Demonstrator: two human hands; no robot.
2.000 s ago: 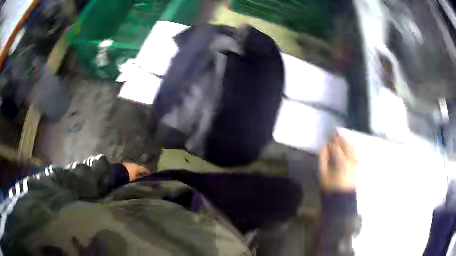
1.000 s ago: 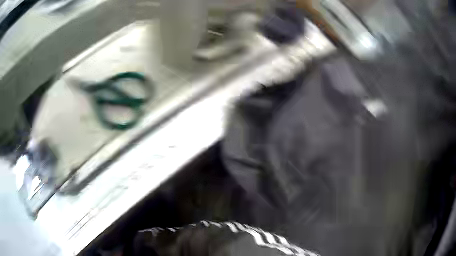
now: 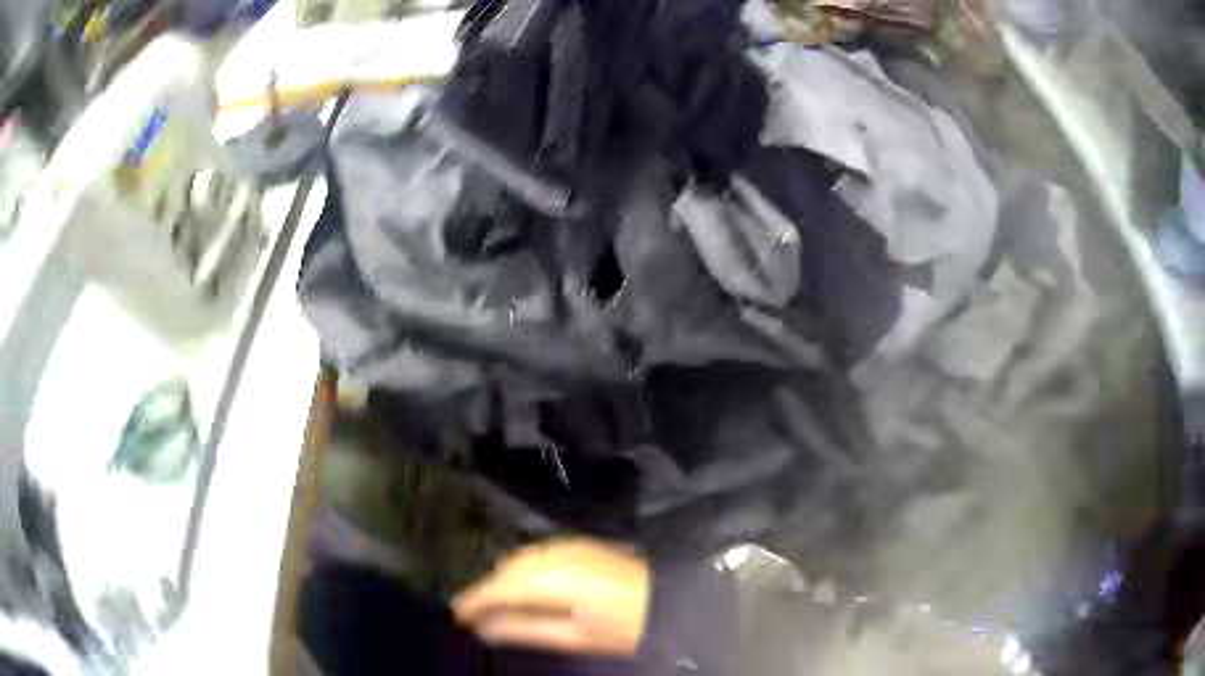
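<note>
A large crumpled heap of black and grey cloth pieces (image 3: 595,317) fills the middle of the view, with some pale thread ends on it. My right hand (image 3: 562,601) is blurred at the bottom centre, below the heap, with its fingers pointing left. Its dark sleeve runs off to the right. Dark cloth lies by the fingertips, but whether the hand grips it cannot be told. My left hand is not in view.
The white machine bed and table edge (image 3: 251,489) run along the left. Blurred green scissors handles (image 3: 159,433) lie on the bed. Blurred machine parts (image 3: 205,225) stand at the upper left. A pale curved edge (image 3: 1123,211) shows at the right.
The view has swung so that the scissors and machine bed sit further left and the cloth heap fills the middle. My right hand has come into view at the bottom.
</note>
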